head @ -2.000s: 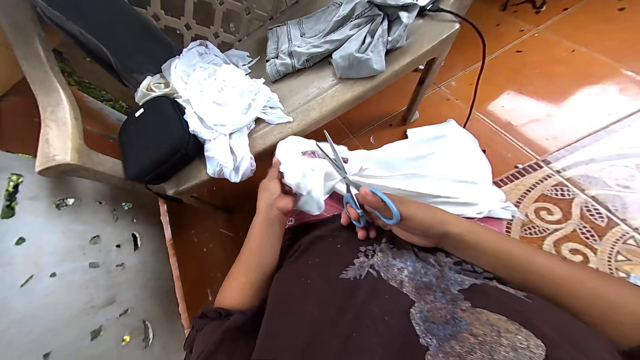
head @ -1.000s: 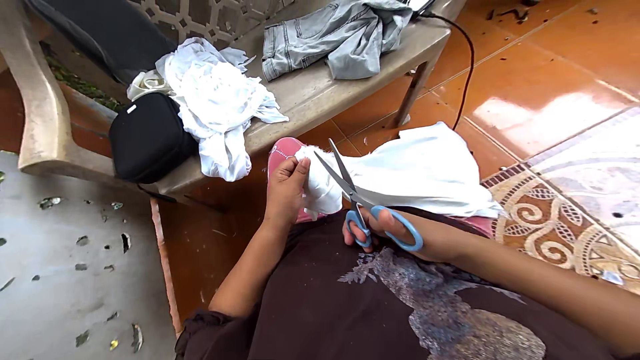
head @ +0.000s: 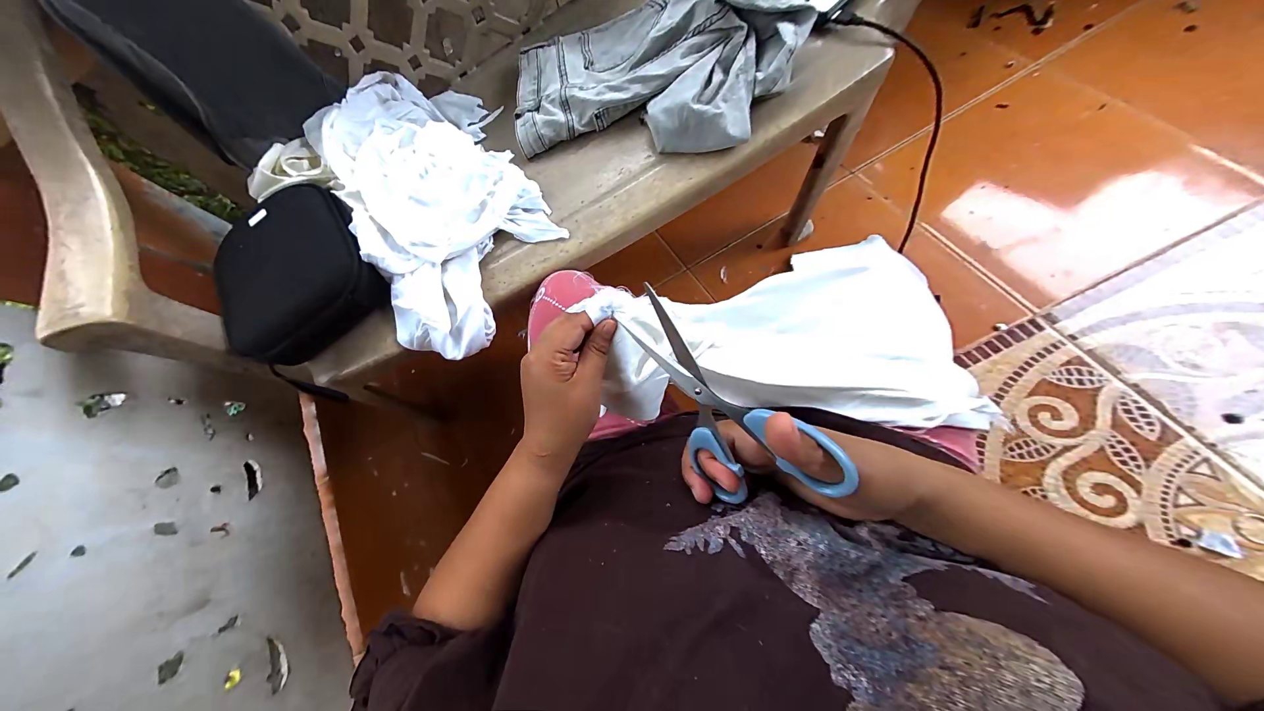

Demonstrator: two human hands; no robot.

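Note:
My left hand [head: 568, 380] pinches the edge of a white cloth [head: 820, 336] between thumb and fingers. The cloth lies spread across my lap, over pink patterned fabric [head: 561, 294]. In my right hand [head: 780, 459] is a pair of scissors [head: 699, 390] with light blue handles, my thumb and fingers through its loops. Its blades are parted and point toward my left hand, with the cloth edge near or between them; whether they touch it I cannot tell.
On a beige plastic bench [head: 632, 197] lie a crumpled white cloth [head: 425, 197], a black zip case [head: 291, 276], grey jeans [head: 642, 74] and a dark garment [head: 207, 69]. A black cable [head: 936, 109] hangs to the orange tiled floor [head: 1066, 188]. Leaves and scraps dot the grey ground [head: 128, 533].
Two seconds ago the white cloth was bunched over my left hand; now that hand pinches its edge, and the pink fabric beside it shows. The scissor blades stayed parted in my right hand.

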